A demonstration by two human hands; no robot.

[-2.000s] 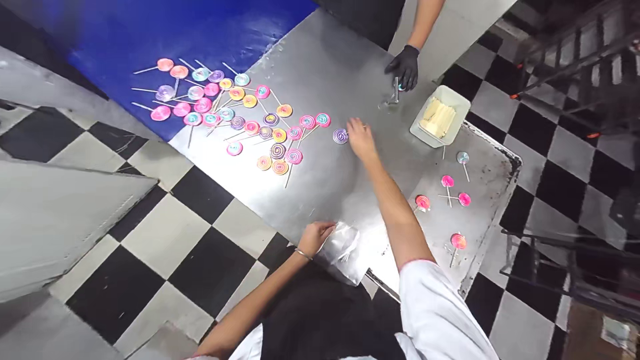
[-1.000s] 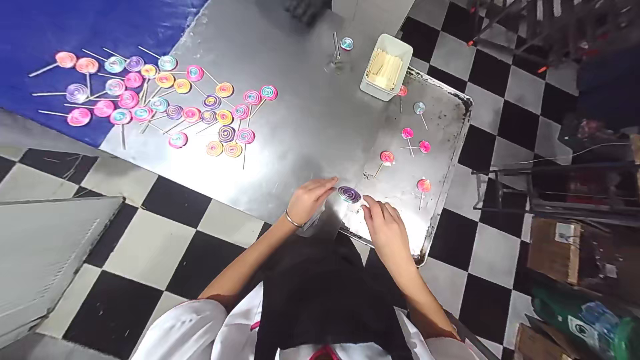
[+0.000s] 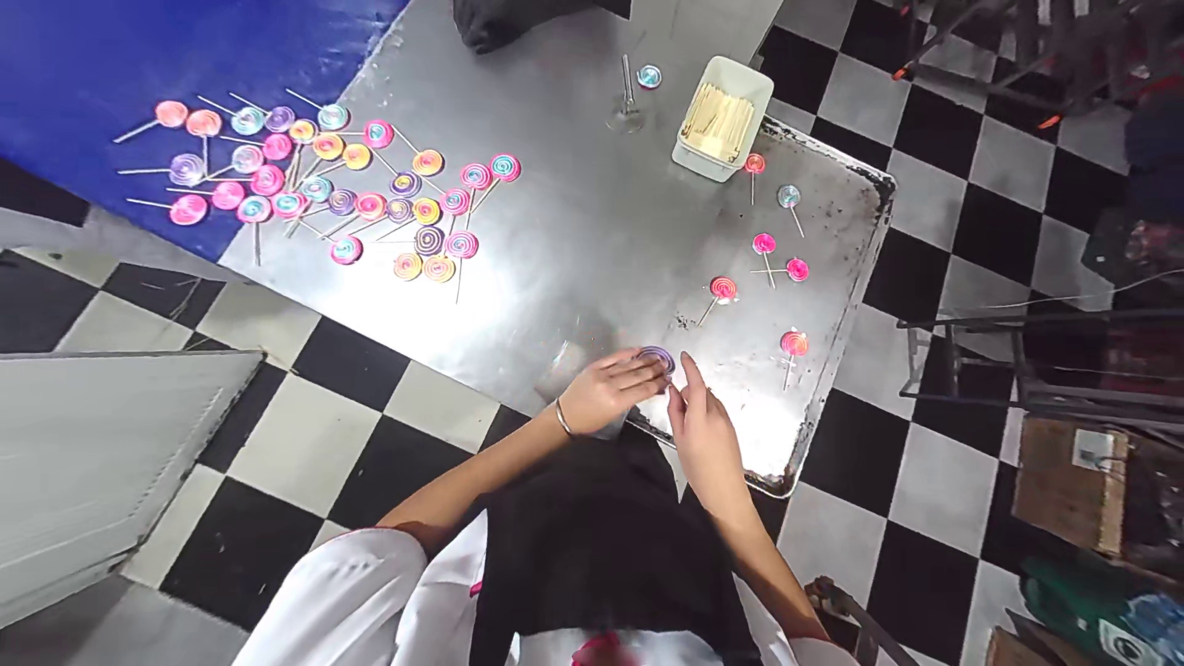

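A purple swirl lollipop (image 3: 657, 359) is between my two hands at the near edge of the metal table. My left hand (image 3: 615, 393) lies with its fingers against the lollipop's left side. At the lollipop's lower right is my right hand (image 3: 705, 425), index finger raised and the other fingers curled near the stick, which is mostly hidden. Clear plastic wrapping (image 3: 566, 370) lies beside and partly under my left hand. Many colored swirl lollipops (image 3: 427, 240) are spread over the table's left part. Several more, one of them pink-red (image 3: 723, 288), rest on the metal tray.
A white plastic container (image 3: 721, 120) of sticks stands at the tray's far corner. Left of it are a blue lollipop (image 3: 649, 77) and a clear object with a stem (image 3: 626, 111). A worn baking tray (image 3: 856, 268) is at right. Blue sheeting (image 3: 185, 46) covers the far left; dark fabric (image 3: 509, 23) shows at the far edge.
My right hand has moved from beside the lollipops to my left hand, and the purple lollipop has come with it. The other person's black-gloved hand by the stemmed object has withdrawn. The view has shifted.
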